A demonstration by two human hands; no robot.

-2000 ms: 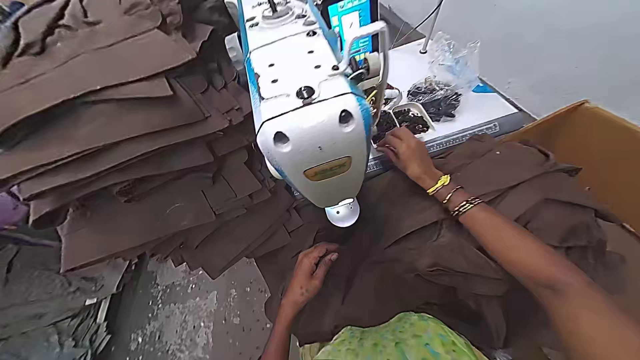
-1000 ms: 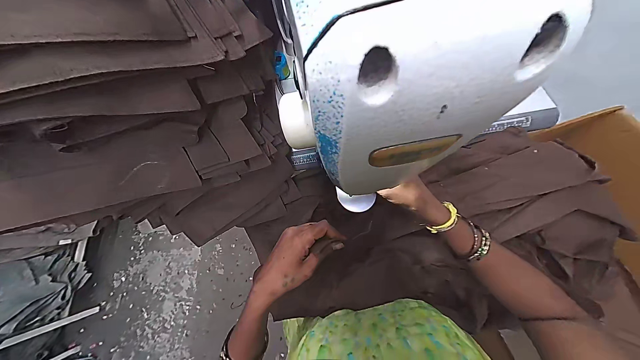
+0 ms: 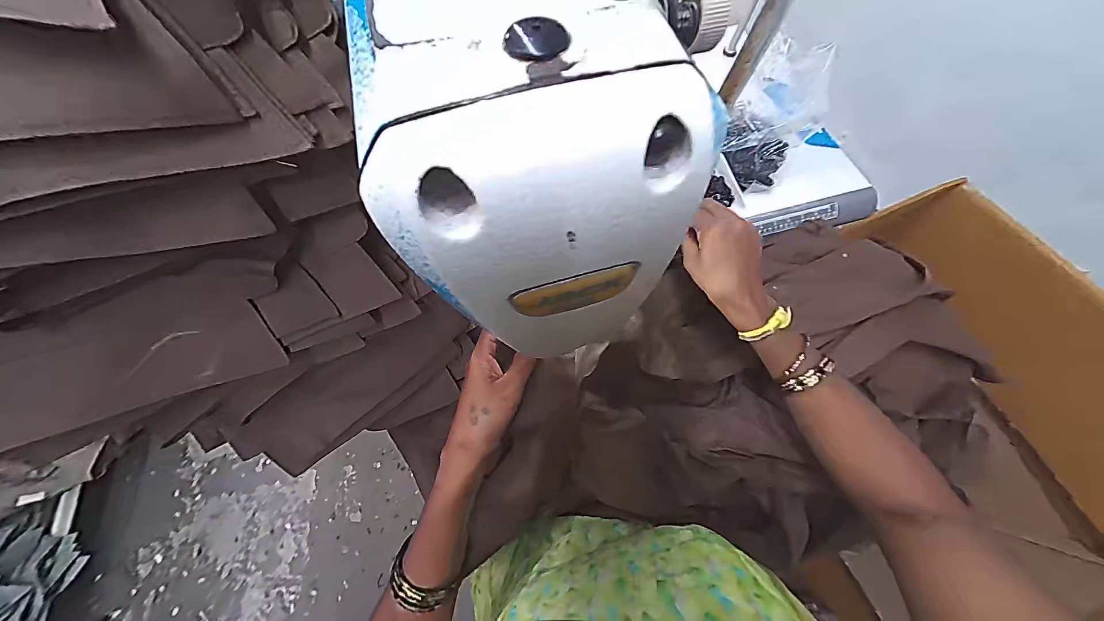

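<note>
The white head of an industrial sewing machine (image 3: 552, 207) fills the upper middle of the view and hides its needle area. My left hand (image 3: 492, 397) lies at the lower left of the head, on brown fabric, with its fingertips hidden behind the machine. To the right of the head is my right hand (image 3: 726, 257), fingers bent, beside a small tray of dark pieces (image 3: 719, 191); whether it pinches anything cannot be seen. Brown fabric (image 3: 681, 431) spreads below the machine and over my lap, with more bunched under my right forearm.
Tall stacks of cut brown fabric panels (image 3: 155, 345) stand on the left. A cardboard box (image 3: 1026, 302) is at the right. Behind my right hand, a clear plastic bag (image 3: 776, 112) with dark pieces lies on the white machine table (image 3: 819, 185). Scraps litter the floor (image 3: 250, 526).
My left hand has moved up to the machine head, its fingertips now behind it. My right hand, partly behind the head one second ago, shows at its right beside the tray. The view has shifted.
</note>
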